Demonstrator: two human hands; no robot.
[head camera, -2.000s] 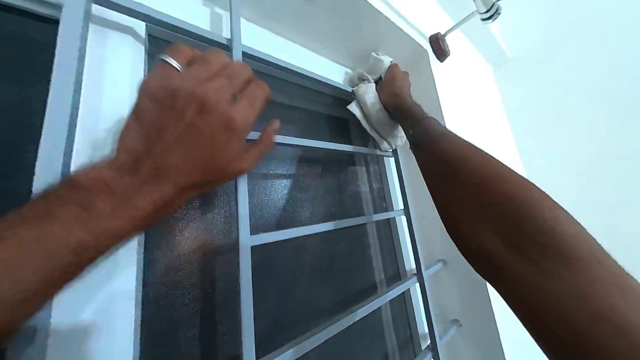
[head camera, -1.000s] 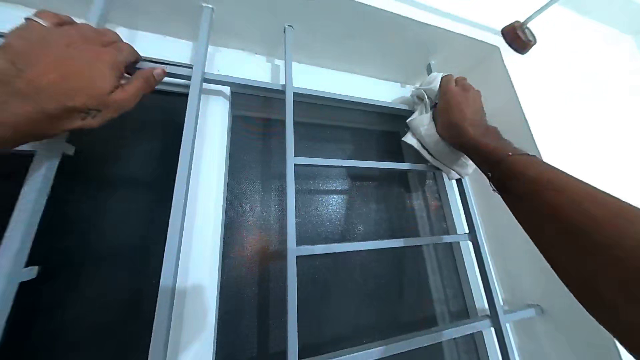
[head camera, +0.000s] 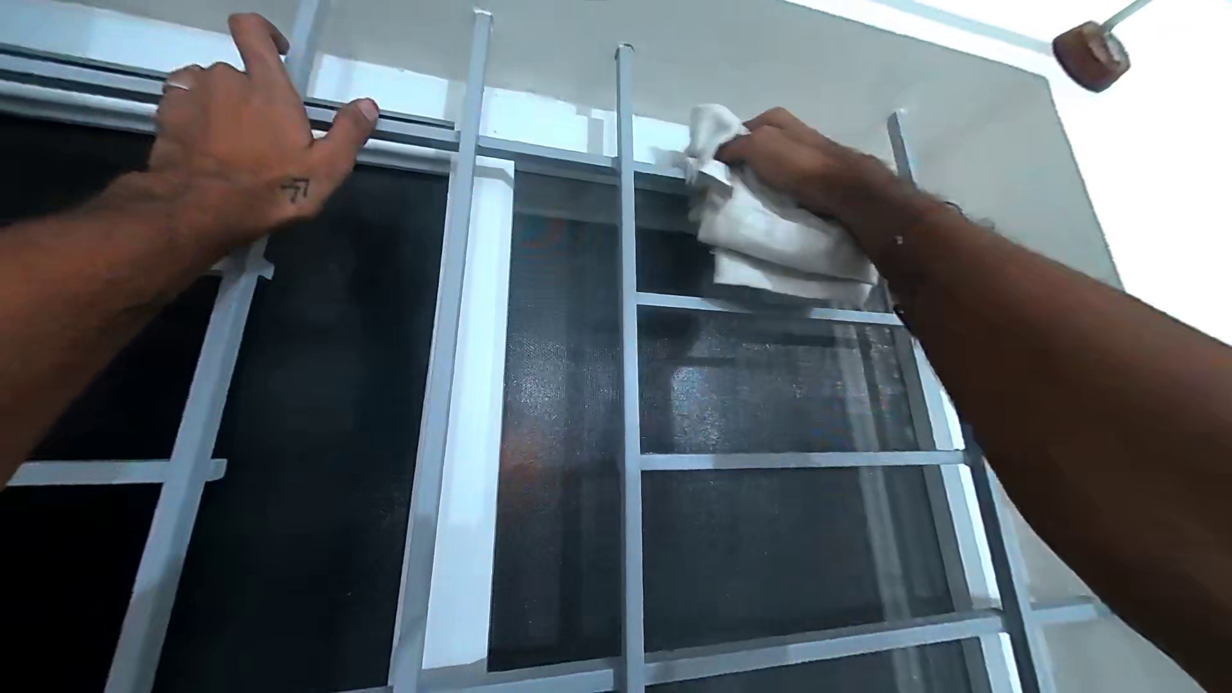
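My left hand (head camera: 245, 135), with a ring on one finger, rests on the upper horizontal bar of a grey metal window grille (head camera: 630, 385) at the upper left, thumb spread out; whether its fingers curl around the bar cannot be told. My right hand (head camera: 799, 164) grips a folded white cloth (head camera: 770, 236) at the top of the grille, right of the middle vertical bar. The cloth hangs above a short crossbar and hides part of the top rail. Behind the grille is a window with dark mesh panels (head camera: 770, 539) and a white frame (head camera: 474, 414).
Vertical and horizontal grille bars cross the space in front of the window. The pale wall recess (head camera: 982, 164) borders it at the top and right. A brown, rounded object (head camera: 1090, 56) on a thin rod hangs at the upper right.
My right hand has moved left along the top of the grille with the cloth, away from the right corner. My left hand was in front of the grille earlier, then went to the top bar.
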